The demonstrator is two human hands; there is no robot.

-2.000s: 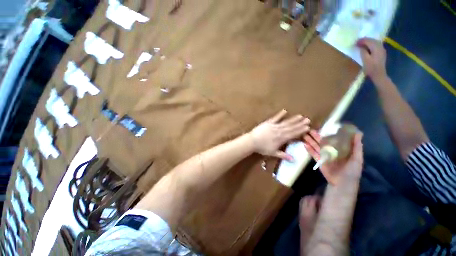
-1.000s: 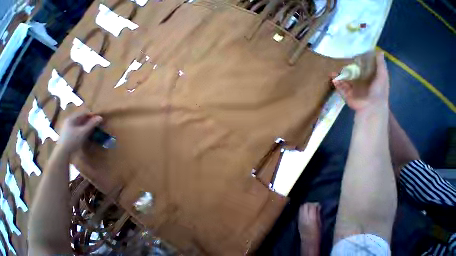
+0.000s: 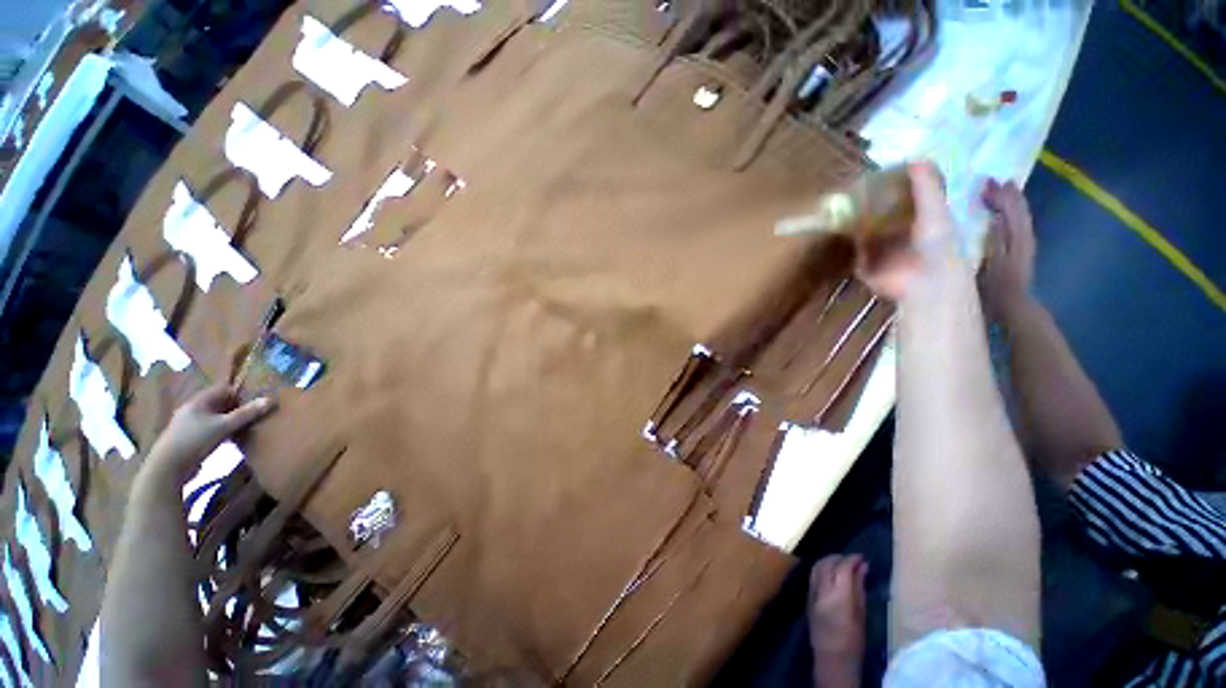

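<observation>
A large brown bag body panel (image 3: 538, 229) lies over similar panels, with notched edges stacked near the table's edge. My left hand (image 3: 209, 427) is at the panel's left edge, its fingertips on or pinching that edge below a black label (image 3: 288, 360). My right hand (image 3: 912, 242) holds an amber glue bottle (image 3: 874, 208) above the upper right part of the panel, its pale nozzle pointing left. Some fingers are at the panel's right edge; whether they grip it is unclear. A cut-out with white bits at its corners (image 3: 672, 397) shows in the lower right of the panel.
White winged pieces (image 3: 209, 235) stand in a row at left. Dark strap loops lie at lower left (image 3: 269, 538) and at the top (image 3: 793, 40). A white tabletop (image 3: 995, 81) shows at upper right. Another person's hands (image 3: 1011, 249) and striped sleeve are at right.
From one second ago, my right hand with the bottle has moved left. The panel's right side has shifted left, showing more notched layers beneath. My left hand is slightly lower and the label is uncovered.
</observation>
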